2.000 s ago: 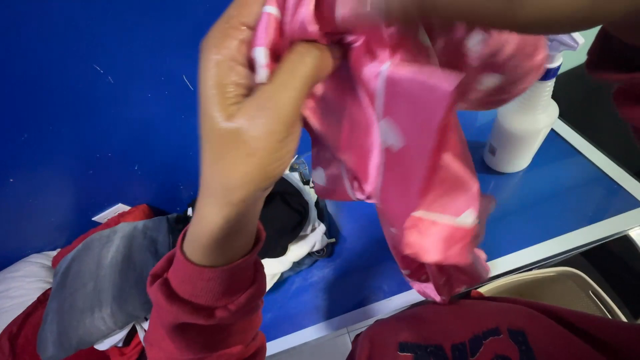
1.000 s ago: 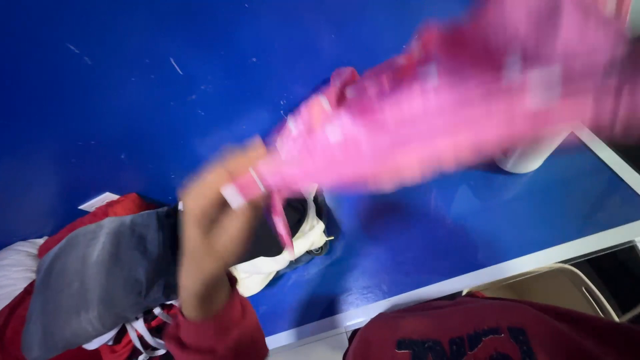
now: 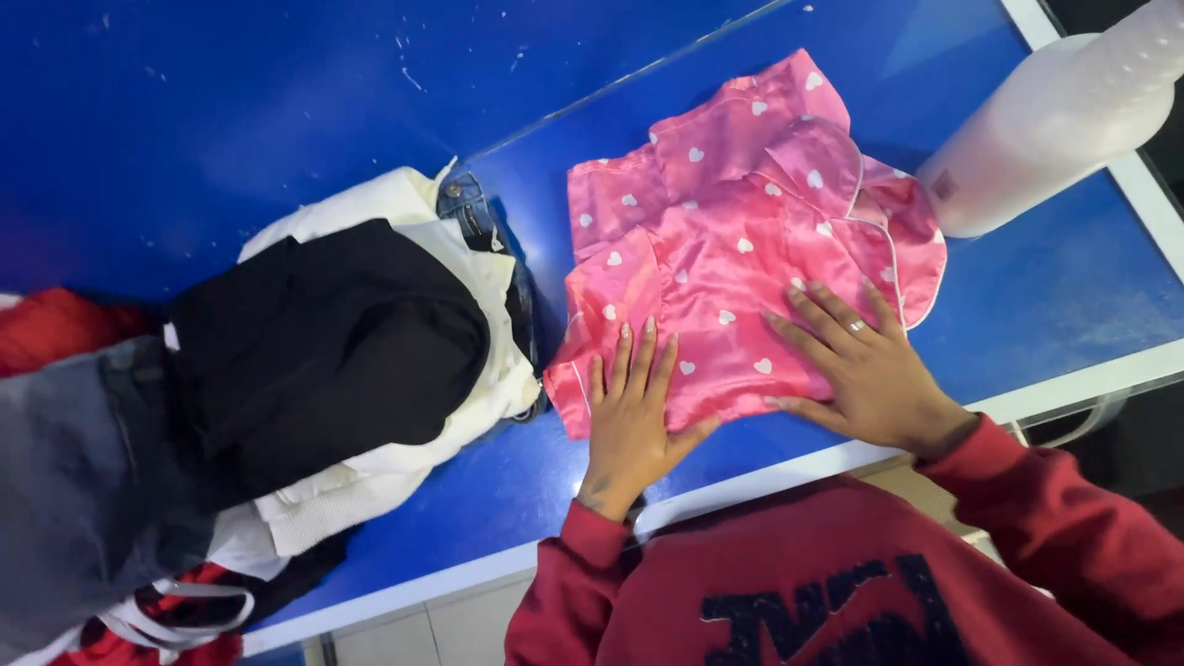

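Note:
A pink satin garment with white hearts and white piping (image 3: 731, 268) lies spread on the blue table, its collar toward the upper right and part of it folded or layered beneath. My left hand (image 3: 634, 407) presses flat on its lower left part, fingers apart. On its lower right part rests my right hand (image 3: 860, 370), palm down, fingers spread, with a ring on one finger. Neither hand grips the cloth. What lies under the garment is hidden.
Left of the garment is a pile with black cloth (image 3: 342, 351), white clothing (image 3: 370, 203) and jeans (image 3: 467, 208). Grey cloth (image 3: 74, 481) and red cloth (image 3: 65, 324) lie farther left. A white plastic bottle (image 3: 1027, 129) stands at the right, near the table's white edge (image 3: 1064, 384).
The pink garment, held up and moving in the earlier frames, now lies on the table. Both hands have come down onto it and let go. The view has shifted.

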